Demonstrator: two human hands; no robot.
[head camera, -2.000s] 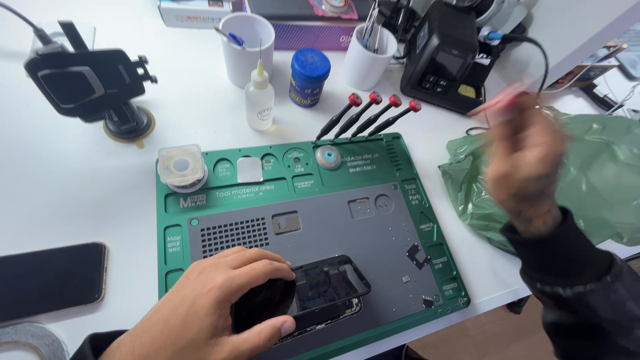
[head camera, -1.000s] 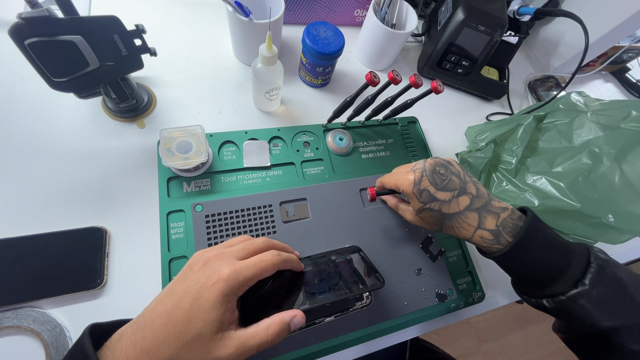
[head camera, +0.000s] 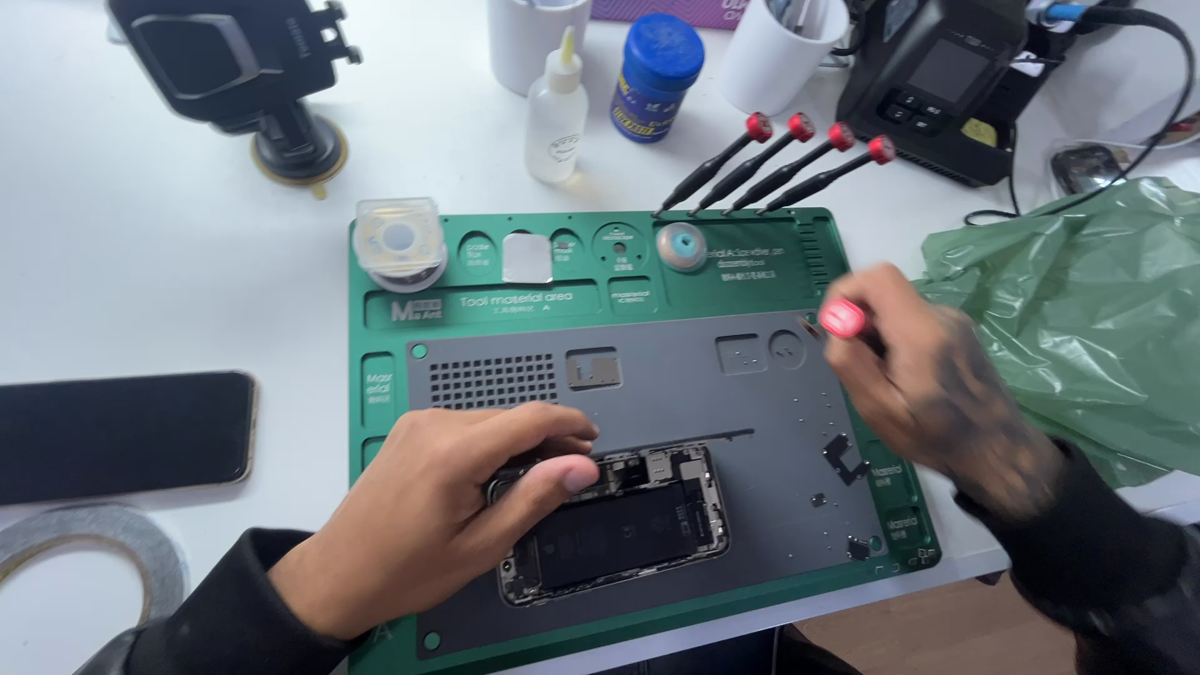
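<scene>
An opened smartphone (head camera: 619, 530) lies on the grey panel of a green repair mat (head camera: 581, 295), its battery and inner parts showing. The phone's screen assembly (head camera: 675, 442) stands edge-on along its upper side, between the fingers of my left hand (head camera: 459, 506). My right hand (head camera: 923, 375) is closed around a red-capped precision screwdriver (head camera: 843, 319) above the mat's right edge, blurred. Small screws and black and metal phone parts (head camera: 846, 458) lie on the right of the panel.
Four red-capped screwdrivers (head camera: 792, 164) lean on the mat's back edge. Behind stand a dropper bottle (head camera: 556, 112), a blue jar (head camera: 656, 80) and white cups. A second phone (head camera: 127, 436) and tape roll (head camera: 94, 562) lie left; a green plastic bag (head camera: 1078, 309) lies right.
The screen assembly has been raised from lying over the phone to edge-on, so the insides show. My right hand with the red-capped screwdriver has moved from the panel's square recess to the right.
</scene>
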